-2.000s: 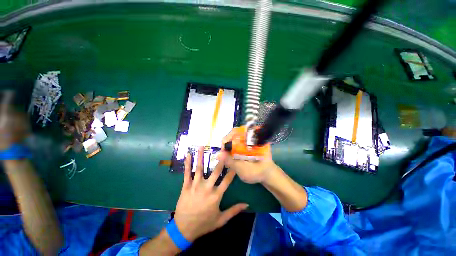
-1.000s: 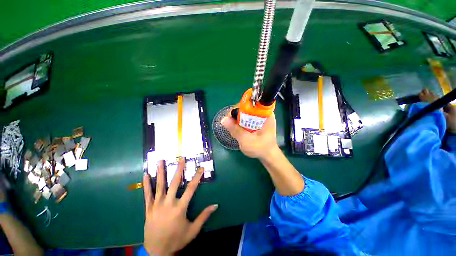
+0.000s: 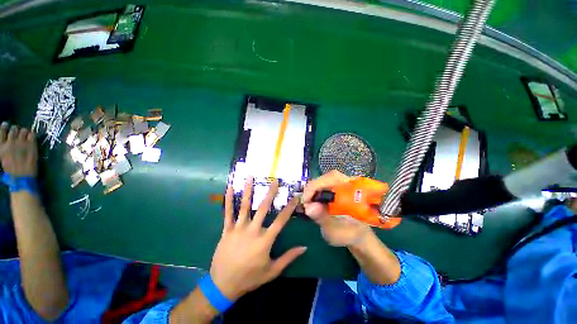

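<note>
A tablet unit (image 3: 262, 142) with a silver-white middle and an orange tape stripe (image 3: 280, 142) lies on the dark-green bench in front of me. My left hand (image 3: 250, 247) rests with spread fingers on its near end and holds nothing. My right hand (image 3: 338, 221) grips the orange electric screwdriver (image 3: 359, 199), tilted almost flat, its black nose pointing left at the unit's near right corner. The tip is hidden by my fingers. The round screw dish (image 3: 347, 156) lies right of the unit.
Stacked units (image 3: 448, 158) lie at right, partly behind the ribbed hanger (image 3: 436, 114) and black cord. Loose flex modules (image 3: 114, 149) and white strips (image 3: 55, 109) lie at left. Other units lie at far left (image 3: 95, 35) and far right (image 3: 545, 99). Another person's hand (image 3: 18, 152) is at left.
The screwdriver has moved from above the dish to the unit's near right corner and tipped from upright to nearly flat. My left hand stays on the unit. The view has shifted.
</note>
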